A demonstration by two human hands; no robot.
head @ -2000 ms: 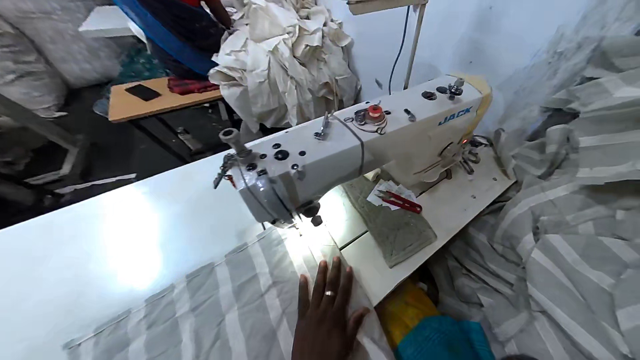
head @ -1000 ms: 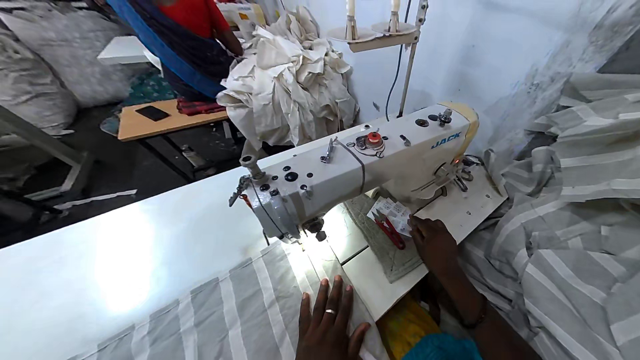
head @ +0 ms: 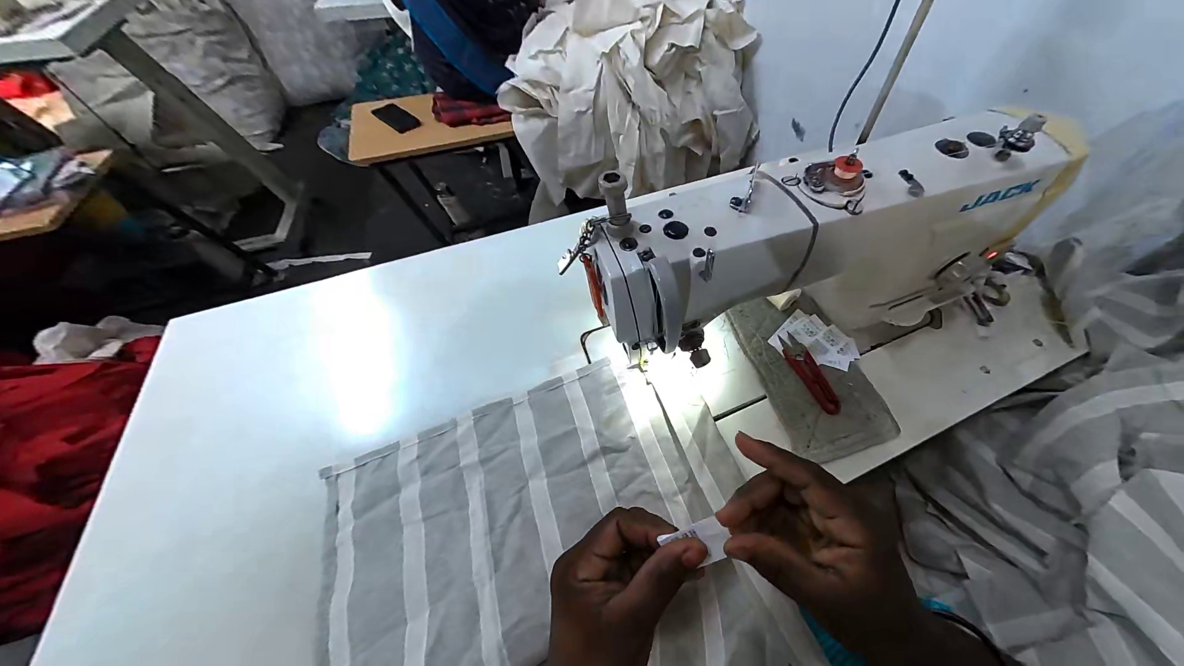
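Observation:
Near the front, my left hand pinches a small white label that bears writing. My right hand holds the label's other end between thumb and finger. Beneath both hands lies grey and white striped fabric, its far edge reaching the needle area of a white Jack sewing machine. Red-handled thread snips rest on a grey pad on the machine bed, partly over several loose white labels.
More striped fabric is heaped at the right. Behind the white table stand a small wooden table with a phone and a pile of cream cloth. Red cloth lies at the far left.
My right hand has moved from beside the snips towards me and now has a label. My left hand has come off the fabric and grips the same label.

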